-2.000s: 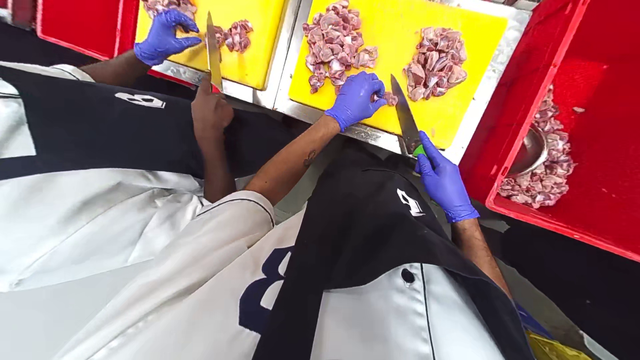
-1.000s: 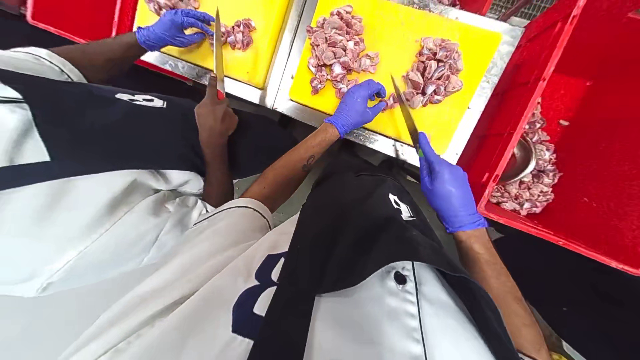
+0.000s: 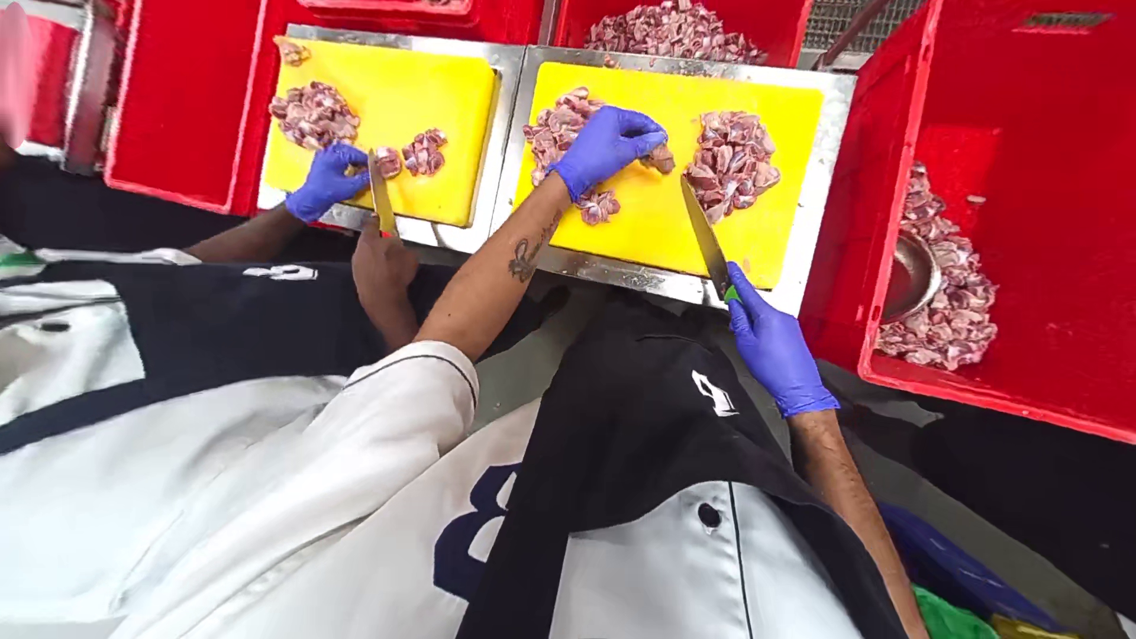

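Observation:
In a blue glove, my left hand point(image 3: 612, 151) pinches a small piece of raw meat point(image 3: 658, 159) above the middle of a yellow cutting board point(image 3: 639, 235). My right hand point(image 3: 777, 346), gloved too, is closed round the green handle of a kitchen knife point(image 3: 707, 240); its blade slants up and left, the tip by the left edge of the right-hand meat pile point(image 3: 732, 164). Another meat pile point(image 3: 559, 129) lies on the board's left part, partly behind my left hand. Below that hand rests a small clump of meat point(image 3: 599, 207). A metal tray frames the board.
At left, a co-worker's gloved hand point(image 3: 330, 182) and a knife point(image 3: 382, 195) are over a second yellow board point(image 3: 426, 89) with meat piles. A red crate point(image 3: 1047, 266) at right holds cut meat point(image 3: 954, 284) and a metal bowl point(image 3: 912, 277). Another red crate with meat point(image 3: 674, 34) stands behind.
My left hand has lifted from the board's near edge to its middle, a meat piece in its fingers. The co-worker's knife has come down to the meat. The view has shifted somewhat.

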